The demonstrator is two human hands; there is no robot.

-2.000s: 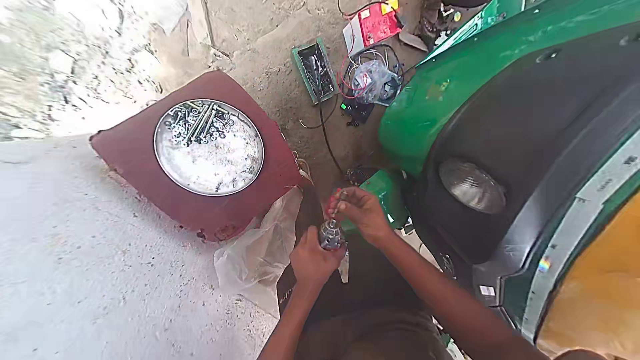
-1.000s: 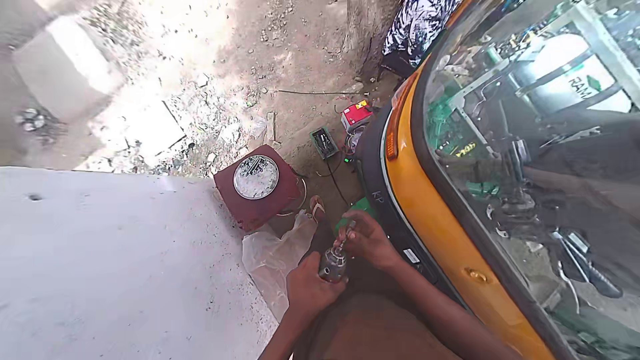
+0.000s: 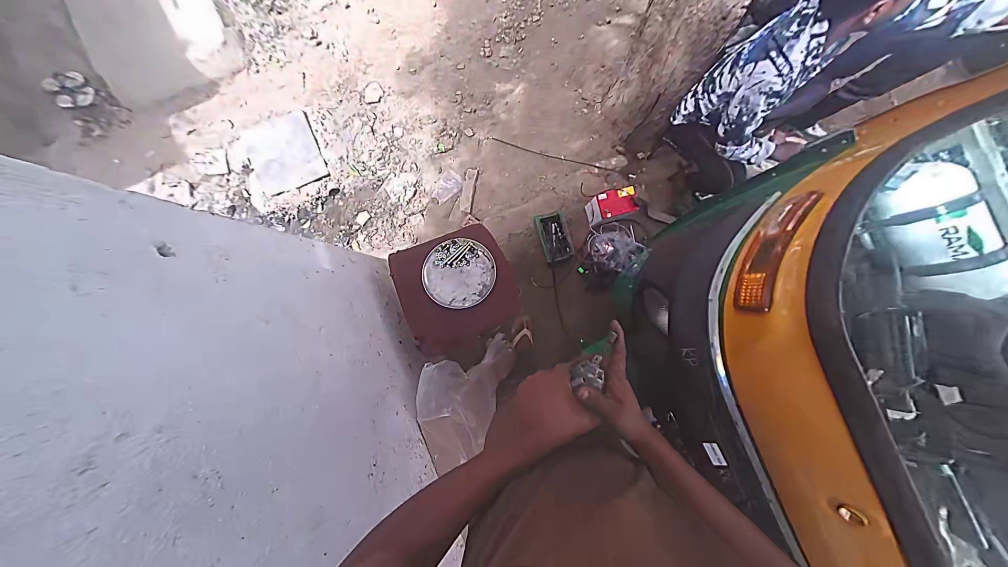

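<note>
My left hand (image 3: 547, 413) is wrapped around a small metal part (image 3: 587, 374), which looks like a machined mechanical piece. My right hand (image 3: 618, 386) lies against the same part from the other side, its thumb on it and its fingers stretched upward. Beyond my hands, a round metal plate (image 3: 459, 293) with bolts and small hardware rests on a dark red square seat (image 3: 409, 295). A clear plastic bag (image 3: 453, 398) lies beside the seat, near my left forearm.
A white wall (image 3: 189, 354) runs along the left. The yellow and green vehicle (image 3: 776, 370) stands close on the right. On the ground are a green tool box (image 3: 540, 236), a red box (image 3: 613, 206) and bagged wires (image 3: 614, 248). Another person (image 3: 748, 94) crouches at the upper right.
The view has swung and widened, bringing the vehicle's windshield and another person into sight. My right hand's fingers, pinched above the part before, are now extended beside it. My left hand still holds the part.
</note>
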